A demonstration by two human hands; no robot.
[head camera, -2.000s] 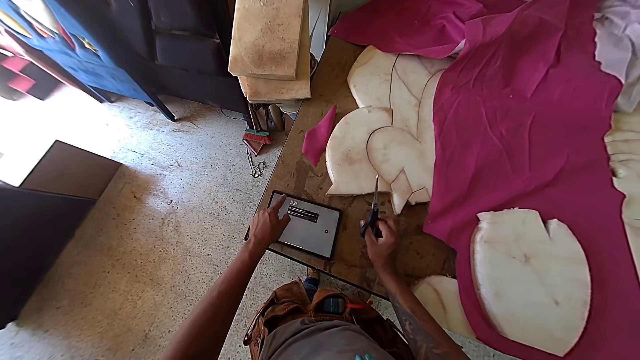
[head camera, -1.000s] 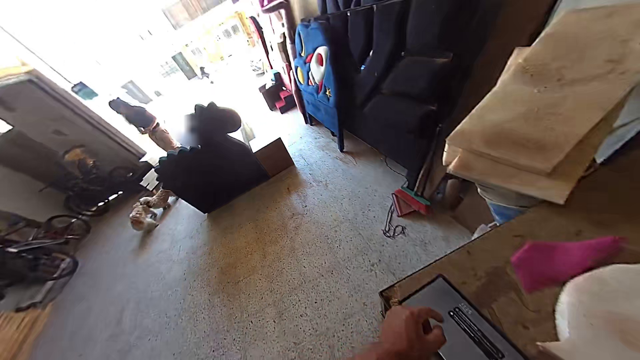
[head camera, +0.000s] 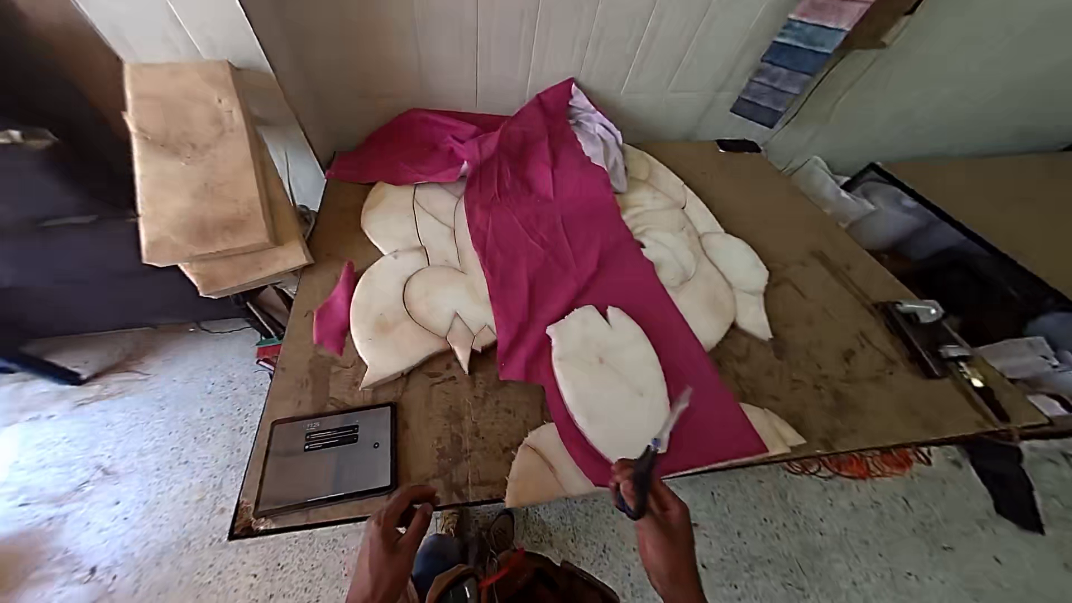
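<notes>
My right hand (head camera: 657, 523) grips the dark handles of a pair of scissors (head camera: 662, 448), whose blades point up and away over the magenta fabric (head camera: 578, 251). Just beyond the blades, an oval foam piece (head camera: 610, 377) with a notch in its far edge lies on that fabric. My left hand (head camera: 394, 536) is at the near table edge, fingers curled and holding nothing, right of a tablet (head camera: 327, 458) with a lit screen. Shaped cream foam pieces (head camera: 402, 293) lie left of the fabric, more foam pieces (head camera: 695, 260) to its right. A small magenta scrap (head camera: 336, 310) is at the left.
The brown worktable (head camera: 452, 427) has its near edge by my hands. Thick foam slabs (head camera: 197, 167) are stacked at the back left. A metal tool (head camera: 917, 335) lies at the right. Orange cords (head camera: 863, 463) hang below the near edge. Fabric swatches (head camera: 796, 54) hang on the wall.
My left hand has left the tablet and is now right of it at the table edge. The scissors, held two seconds ago near the left foam pieces, are now by the oval piece. The view has swung right.
</notes>
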